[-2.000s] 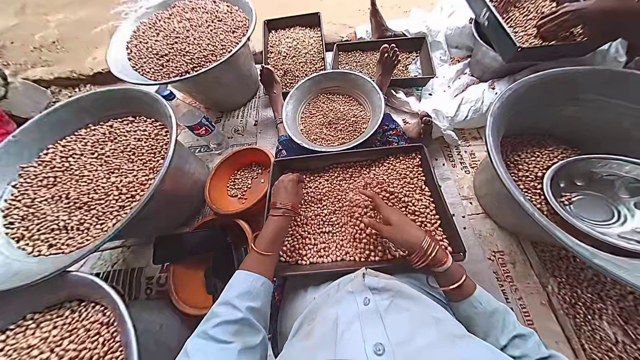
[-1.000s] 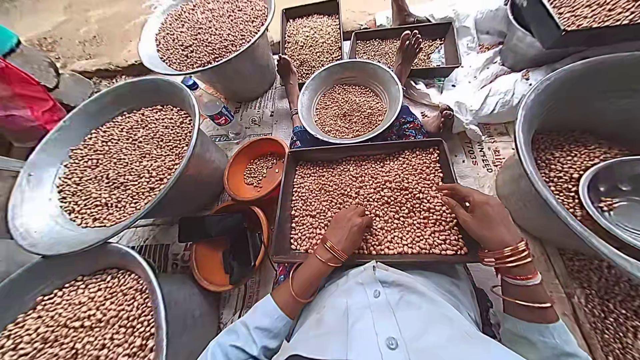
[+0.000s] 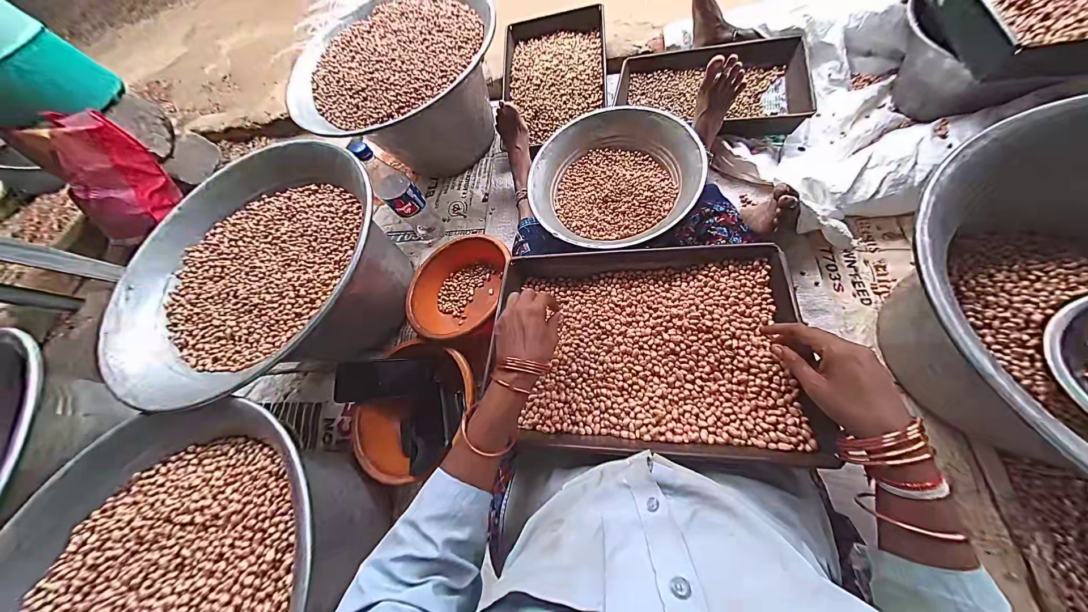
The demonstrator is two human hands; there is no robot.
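Note:
A dark rectangular tray [image 3: 786, 289] lies across my lap, spread with reddish-brown shelled peanuts [image 3: 654, 357]. My left hand [image 3: 529, 330] is at the tray's left side, over the edge of the peanuts, its fingers bent; whether a nut is between them cannot be told. At the right side, my right hand [image 3: 829, 378] rests with thumb and forefinger apart, fingertips touching the peanuts, nothing held. Bangles circle both wrists. An orange bowl [image 3: 419, 293] with a few peanuts stands just left of the tray. Beyond the tray is a round metal basin [image 3: 552, 204] holding peanuts.
Large metal tubs of peanuts stand at left [image 3: 140, 340], upper left [image 3: 463, 85] and right [image 3: 931, 221]. A second orange bowl [image 3: 374, 450] has a dark phone-like object [image 3: 374, 380] over it. A plastic bottle [image 3: 398, 191], more trays [image 3: 803, 81] and another person's feet [image 3: 718, 98] are ahead.
My left hand has moved from the middle of the peanuts to the tray's left side. My right hand stays by the right edge, where it came from further in. The view has shifted left.

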